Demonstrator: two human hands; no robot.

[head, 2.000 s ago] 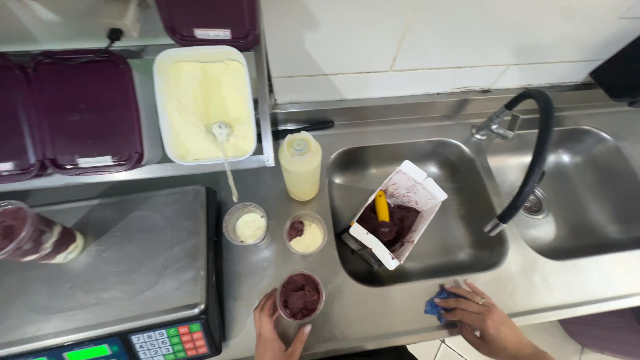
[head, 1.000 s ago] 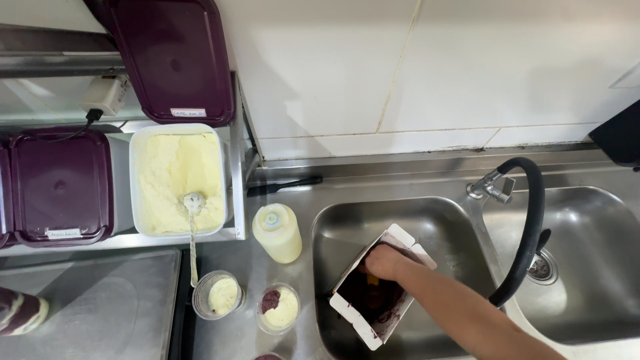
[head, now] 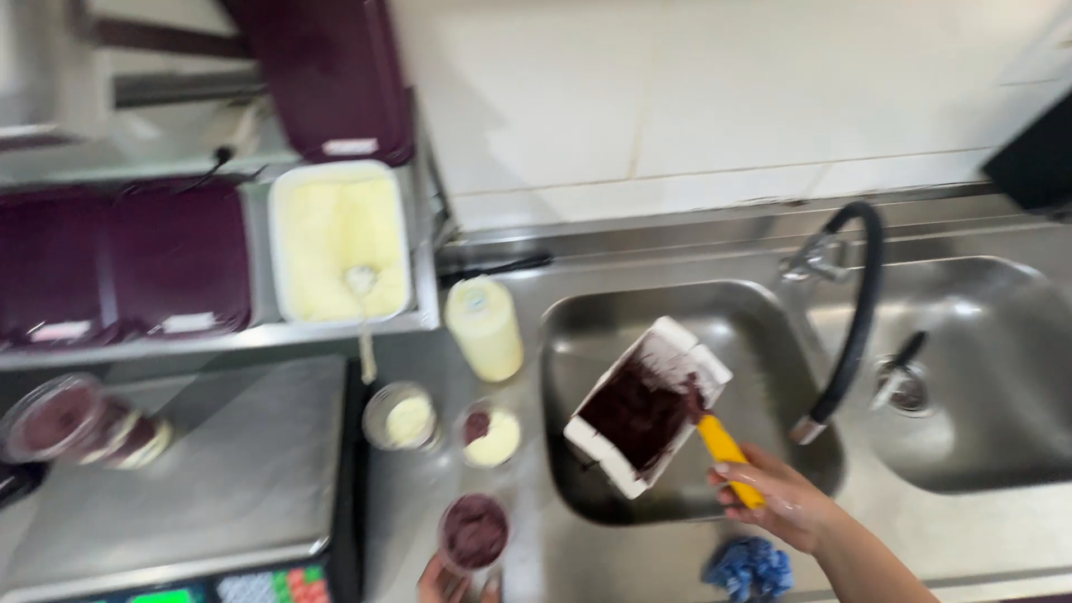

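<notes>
My right hand (head: 775,494) grips the yellow handle of a utensil (head: 727,452), whose purple-smeared end is at the side of an open white carton (head: 649,402) of dark purple frozen mix, tilted in the left sink basin. My left hand (head: 459,582), partly cut off by the bottom edge, holds a clear cup of purple mix (head: 474,531). Behind it on the counter stand a cup with cream and purple contents (head: 492,435) and a cup with cream contents (head: 402,419). A squeeze bottle of pale yellow liquid (head: 484,328) stands farther back.
A blue cloth (head: 749,569) lies at the sink's front edge. The black faucet hose (head: 863,310) arches between the basins. At left are a scale (head: 193,469) bearing a filled layered cup, a tub of pale yellow powder (head: 339,234) with a spoon, and purple-lidded tubs (head: 176,251).
My right hand left the blue cloth, reached into the carton, and now holds the yellow-handled utensil near the carton's right side. My left hand holds the purple cup, as two seconds ago.
</notes>
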